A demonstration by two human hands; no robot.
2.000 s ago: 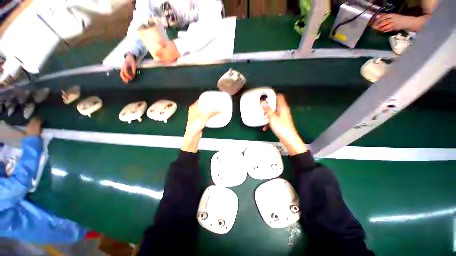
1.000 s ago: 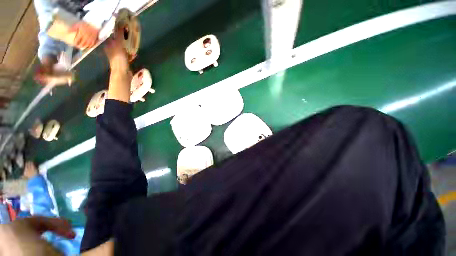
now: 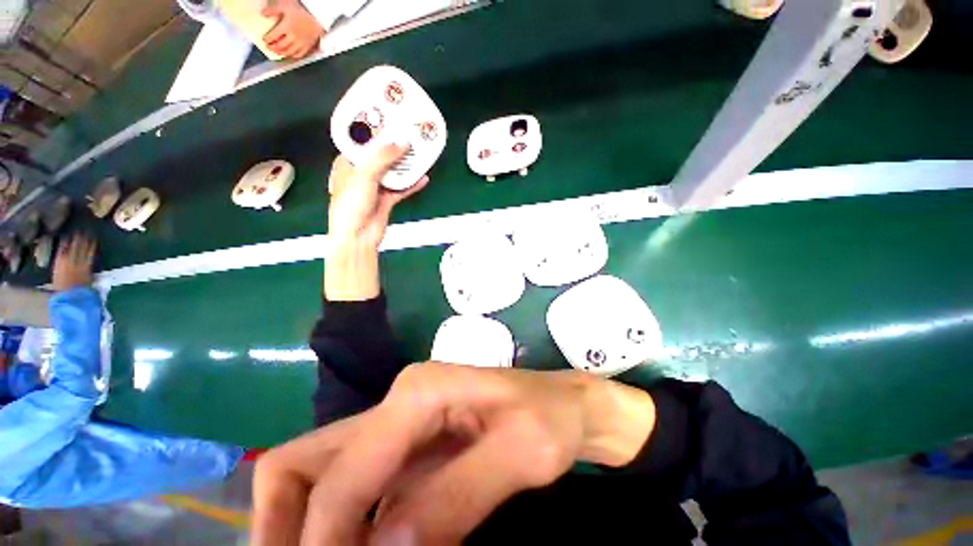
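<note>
My left hand (image 3: 361, 213) grips a white plug-in unit (image 3: 386, 155) above the belt. Its face shows a dark round display, reddish round parts and a patch of slots under my thumb. My right hand (image 3: 448, 448) is large and close to the camera, fingers loosely curled and apart, nothing seen in it; the lower edge cuts off its fingertips. Another plug-in unit (image 3: 505, 146) stands on the belt to the right, display dark. Four white pieces lie grouped on the worktop, the right front one (image 3: 605, 325) showing two metallic round spots; my right hand partly hides the left front one (image 3: 473, 339).
More units, one here (image 3: 264, 185), lie along the belt to the left. A pale rail (image 3: 245, 258) divides belt and worktop. A grey post (image 3: 763, 107) rises at right. A person in blue sleeves (image 3: 85, 341) is at left; another person's hand (image 3: 280, 27) is across the line.
The view has turned and tilted. My left hand, now nearer the view's middle, shows its unit's face to the camera. My right hand has moved from the lower left edge to the lower middle.
</note>
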